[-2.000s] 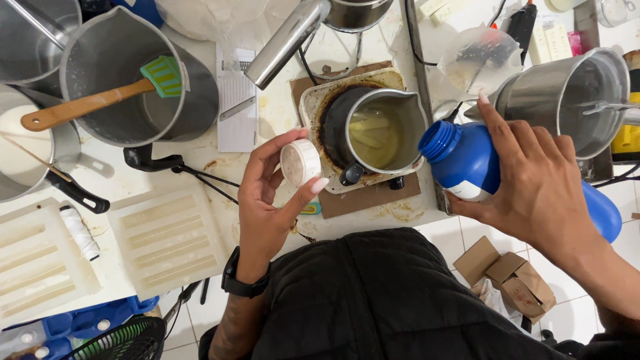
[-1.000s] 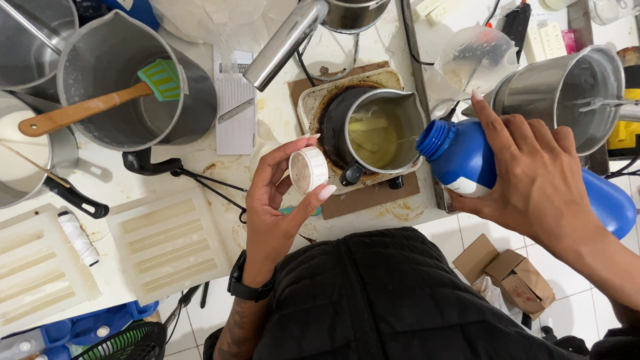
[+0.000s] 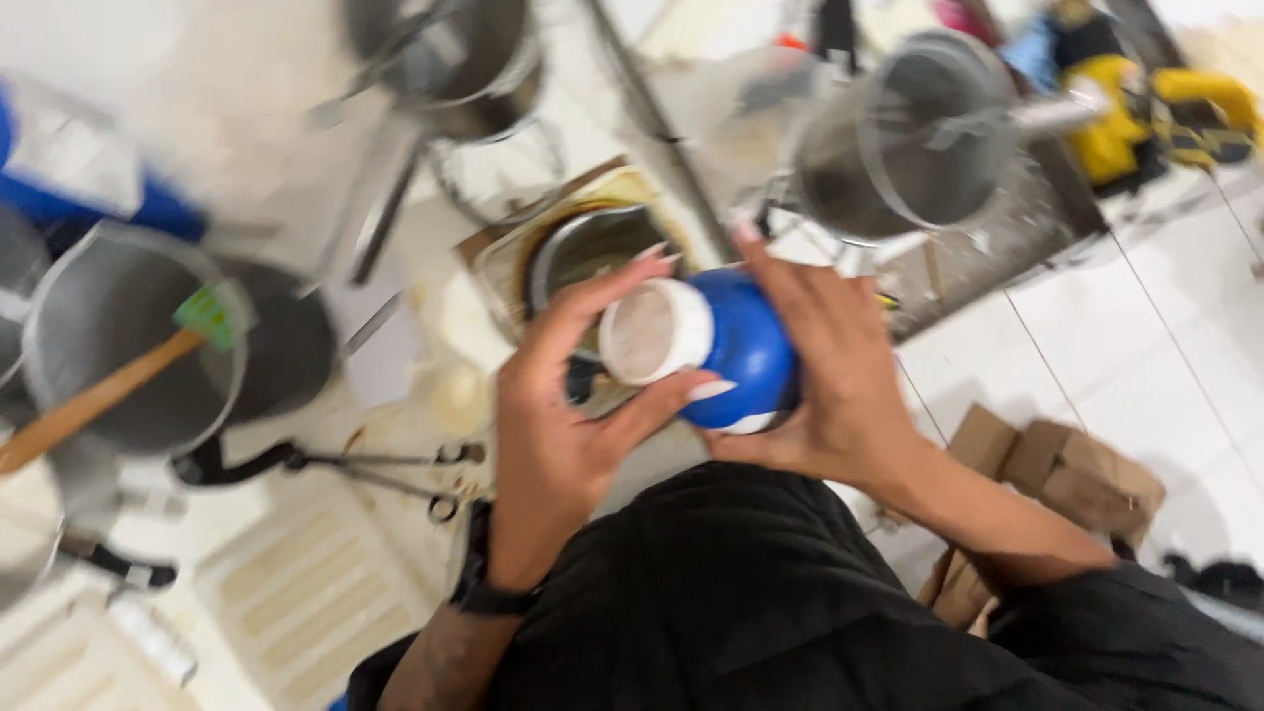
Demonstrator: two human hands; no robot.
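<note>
My left hand (image 3: 578,395) grips a white screw cap (image 3: 657,332), which sits at the mouth of a blue plastic bottle (image 3: 746,341). Around the bottle's body is my right hand (image 3: 829,365). Whether the cap is threaded on cannot be told, as the neck is hidden. Behind my hands stands a metal pot (image 3: 592,242) on a stained square hot plate (image 3: 499,286), partly covered by my left fingers. The view is blurred.
At left, a large grey pot (image 3: 128,395) holds a green spatula (image 3: 207,318) with a wooden handle. A metal jug (image 3: 904,143) stands at upper right. A pale ridged mould (image 3: 311,583) lies lower left; a cardboard box (image 3: 1076,469) is on the tiled floor.
The blue bottle and the white cap, apart before, have come together, and the bottle is now more upright in my right hand. The view has turned noticeably.
</note>
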